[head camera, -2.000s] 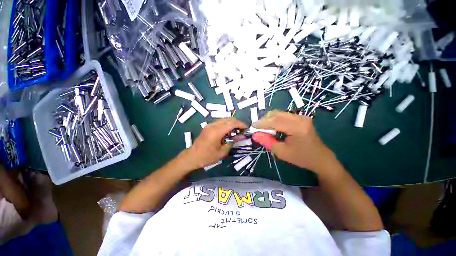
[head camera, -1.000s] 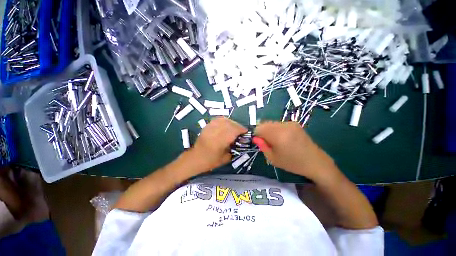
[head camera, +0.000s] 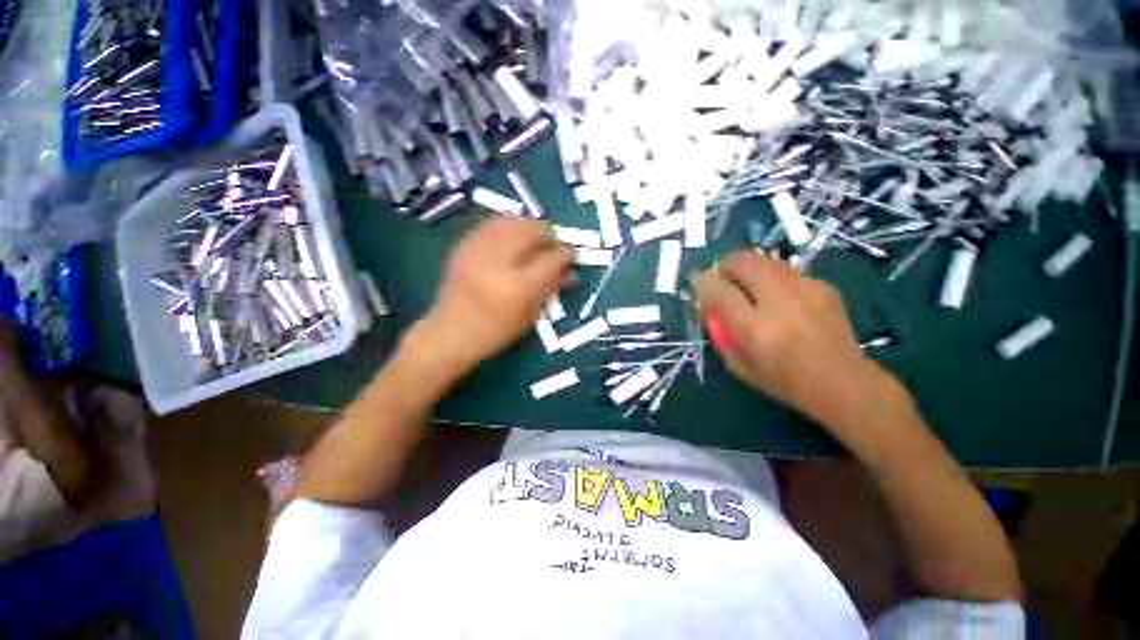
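My left hand (head camera: 498, 285) is over the green tabletop with its fingers curled at the loose white sleeves (head camera: 580, 238); something small and dark shows at its fingertips, too blurred to name. My right hand (head camera: 781, 323), with a pink-red cover (head camera: 718, 333) on one digit, is bent over the table right of a standing-out white sleeve (head camera: 669, 266). Whether it pinches a part is hidden. Between and below the hands lie stemmed inserts (head camera: 663, 363) with thin pale stems, and several loose white sleeves (head camera: 583, 334).
A translucent bin (head camera: 148, 328) of silvery pieces is at left, blue bins (head camera: 181, 78) behind it. A clear bag of metal tubes (head camera: 413, 106) is at upper left centre. A white sleeve heap (head camera: 675, 100) and stemmed insert pile (head camera: 900, 156) lie behind. A person's arm (head camera: 44, 419) is at left.
My hands were together at the centre and have moved apart, the left up and left, the right to the right. The loose parts between them are now uncovered. The view has shifted.
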